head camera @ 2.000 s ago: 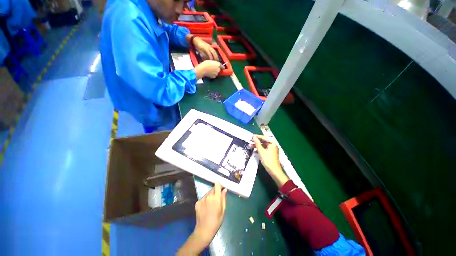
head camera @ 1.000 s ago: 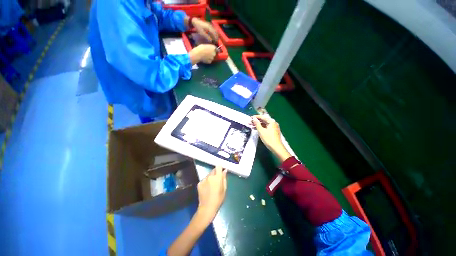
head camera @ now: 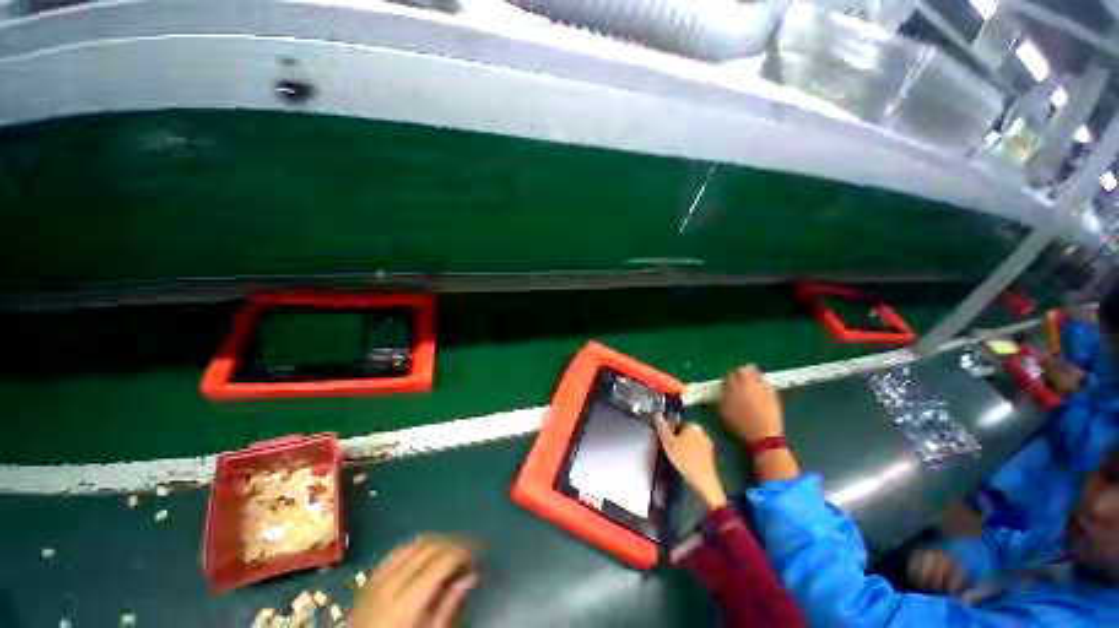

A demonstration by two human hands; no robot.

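Note:
An open tablet (head camera: pixel 614 456) with a silver-grey rectangle sits in an orange-red fixture (head camera: pixel 552 451), turned at an angle across the white strip. My right hand (head camera: pixel 693 464), in a dark red sleeve, is at the fixture's right side, fingers over the edge by the circuit board (head camera: pixel 638 395); its grip is partly hidden. My left hand (head camera: pixel 417 586) is blurred and cut off at the bottom edge, low over the bench, right of the red parts bin (head camera: pixel 288 509) of cream pieces. Whether it holds anything is unclear.
Loose cream pieces (head camera: pixel 295 611) lie by the bin. Other orange-red fixtures (head camera: pixel 322 390) (head camera: pixel 847 321) are on the green conveyor. Another person's hand (head camera: pixel 751 405) and blue sleeve (head camera: pixel 822 546) are close to my right hand. Shiny clear trays (head camera: pixel 939 432) lie at right.
The view has swung to the right along the line. The white-framed tablet is out of view; my right hand is now at an orange-red fixture, and my left hand is near the bin.

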